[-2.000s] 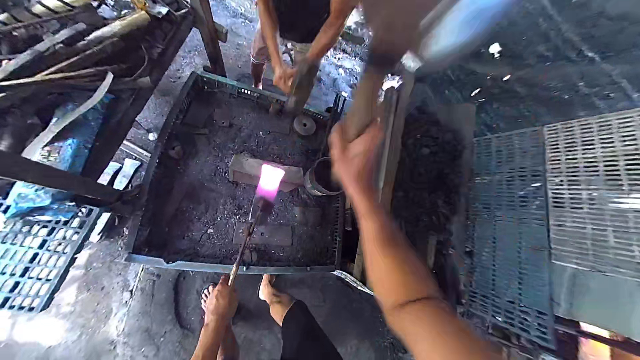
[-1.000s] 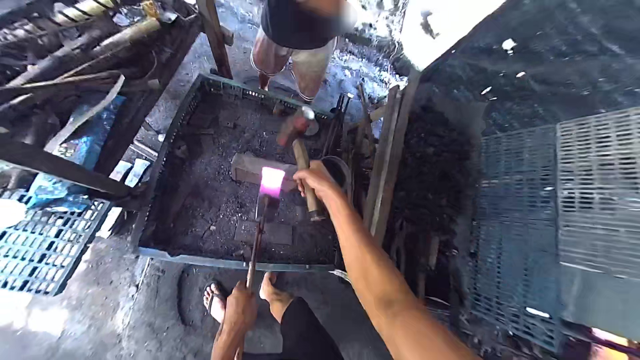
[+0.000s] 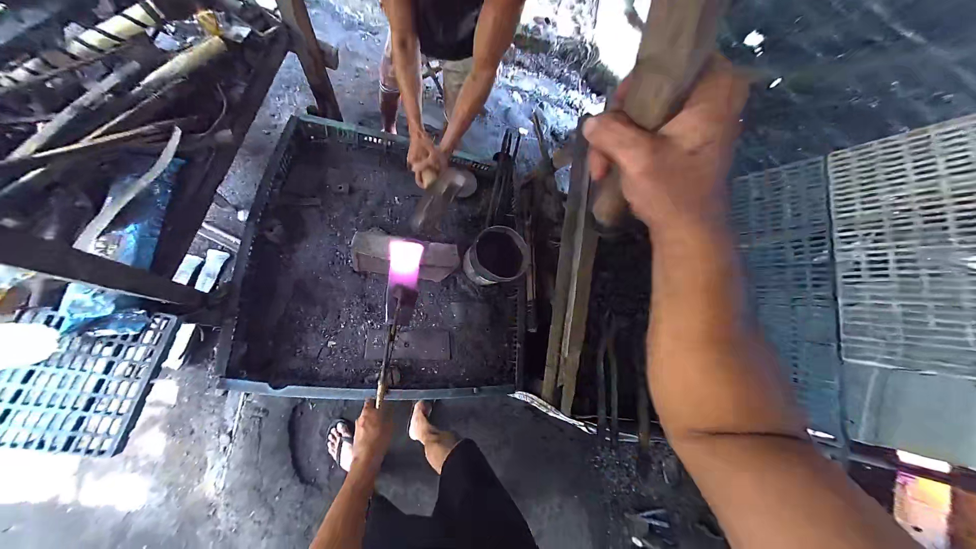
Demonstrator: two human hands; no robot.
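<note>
My left hand (image 3: 372, 428) grips the end of a long metal rod (image 3: 386, 354) that reaches over the tray. At its far end a glowing hot piece of metal (image 3: 405, 263) lies over a steel anvil block (image 3: 438, 260). My right hand (image 3: 679, 149), raised at the upper right, is closed around a thick wooden hammer handle (image 3: 662, 69); the hammer's head is out of view. Across the tray a co-worker's two hands (image 3: 427, 160) hold another hammer, whose blurred head (image 3: 433, 210) is just above the block.
A dark, grit-filled tray (image 3: 366, 393) surrounds the block. A round metal can (image 3: 496, 256) stands right of the block, near wooden boards (image 3: 572, 297). Sticks and scrap lie on a wooden rack (image 3: 229, 160) at left. Plastic crates (image 3: 907, 252) stand at right; a flat plastic grate (image 3: 84, 389) lies lower left.
My right hand has risen with its hammer from beside the block, where it was a second ago. The co-worker's hands and hammer have come over the tray. My left hand still holds the rod.
</note>
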